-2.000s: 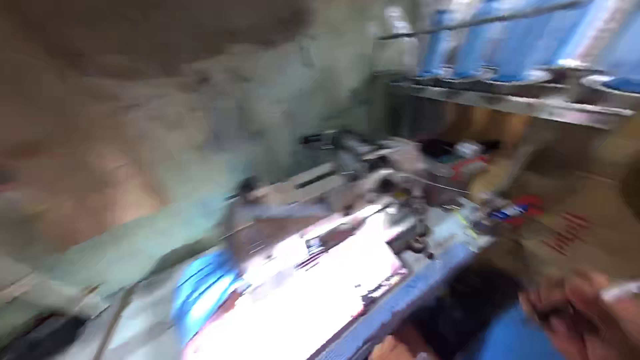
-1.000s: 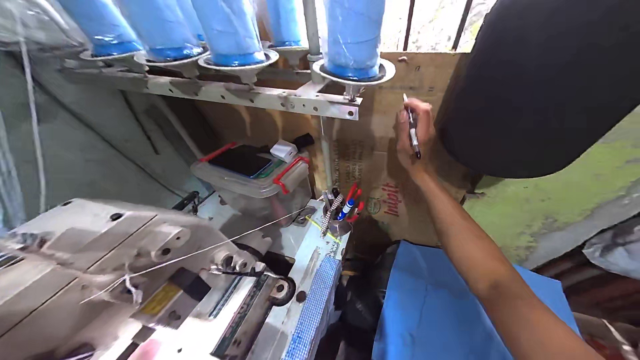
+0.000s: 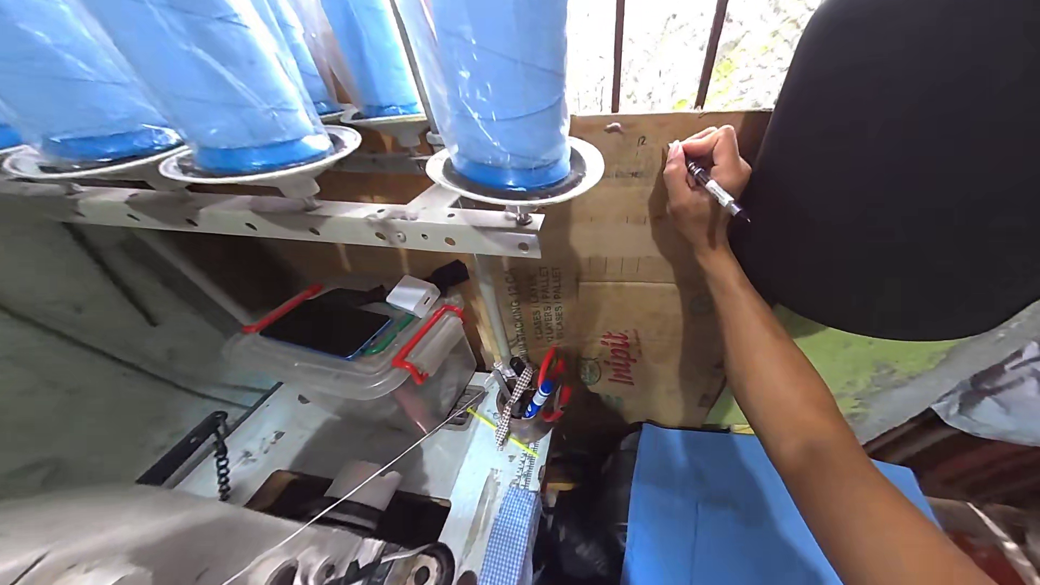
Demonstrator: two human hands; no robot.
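Note:
My right hand (image 3: pixel 705 183) is raised against a brown cardboard sheet (image 3: pixel 626 317) below the barred window, its fingers closed around a marker pen (image 3: pixel 717 193). The pen's dark end points down to the right; its other end meets the cardboard near my fingertips. Small handwritten marks show on the cardboard to the left of the hand. My left hand is not in view. At the lower left lies part of a sewing machine (image 3: pixel 162 536), with a pale thread running from it to the table's far corner.
Blue thread cones (image 3: pixel 508 89) stand on a metal rack (image 3: pixel 390 231) at the upper left. Beneath it, a clear box (image 3: pixel 349 382) carries a phone (image 3: pixel 325 323) and a white charger (image 3: pixel 413 296). A cup (image 3: pixel 528 422) holds pens and scissors. A large black object (image 3: pixel 902 162) fills the upper right.
The view has swung from the sewing machine to the cardboard and moved nearer to it. My right hand, low at the right two seconds ago, is now up at the cardboard with the pen.

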